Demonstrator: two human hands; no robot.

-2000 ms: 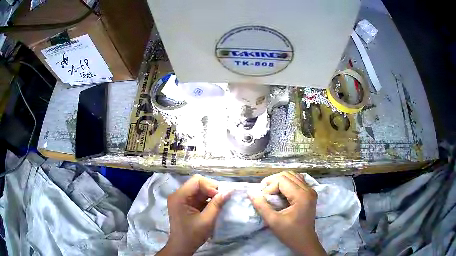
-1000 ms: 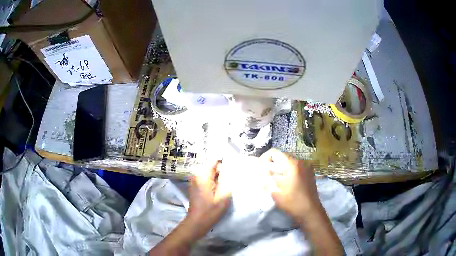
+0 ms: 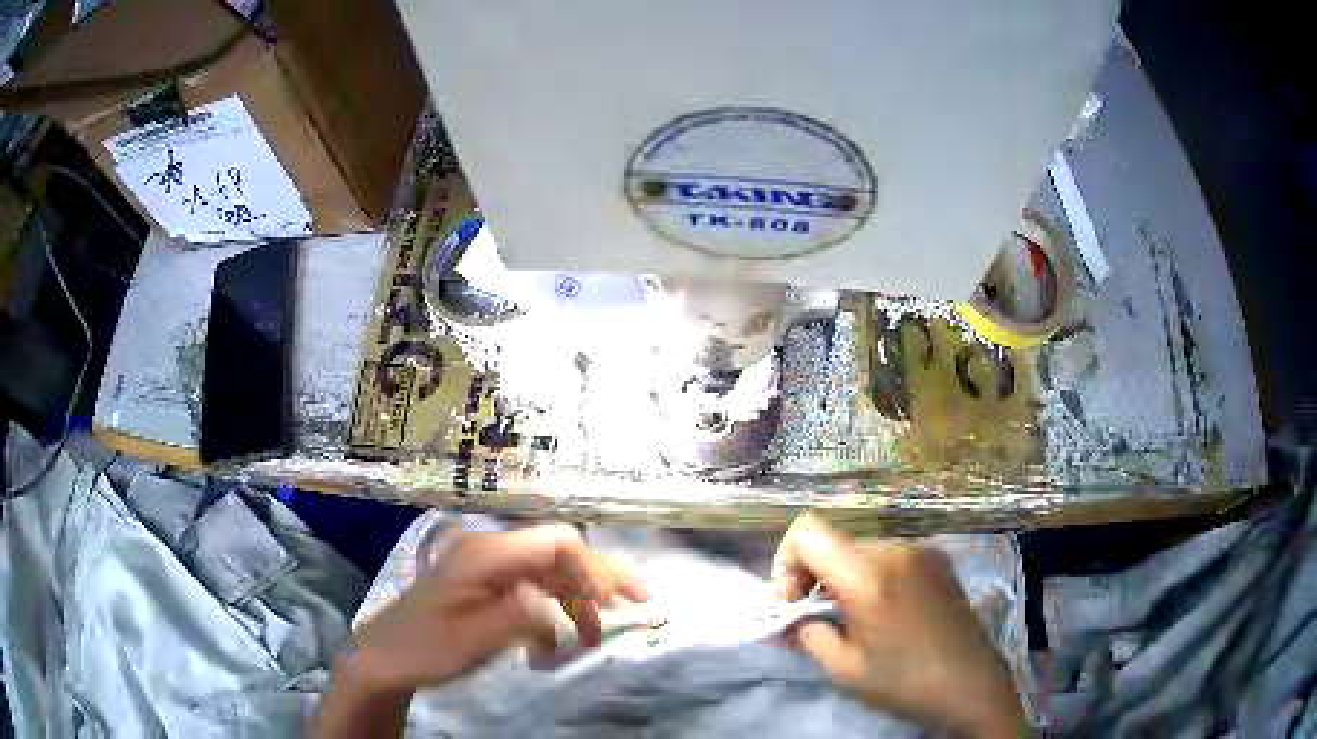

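Observation:
A pale grey-white garment (image 3: 693, 676) lies in front of the table, with a folded edge held up between my hands. My left hand (image 3: 498, 599) is at the left part of this edge, fingers bent and slightly blurred; whether it grips the cloth is unclear. My right hand (image 3: 888, 614) pinches the edge between thumb and fingers. The cream machine head (image 3: 751, 87) with the "TAKING TK-808" logo is above. The die area (image 3: 722, 412) under it is brightly lit, and no cloth is in it.
A black phone (image 3: 249, 351) and a cardboard box (image 3: 340, 116) with a paper label (image 3: 210, 171) are at left. A yellow tape roll (image 3: 1028, 325) is right of the dies, another roll (image 3: 459, 282) left. More garments (image 3: 181, 578) hang at both sides.
My hands have drawn back from the dies towards me with the cloth. My left hand has moved left and turned, its fingers looser. The glare on the cloth is weaker.

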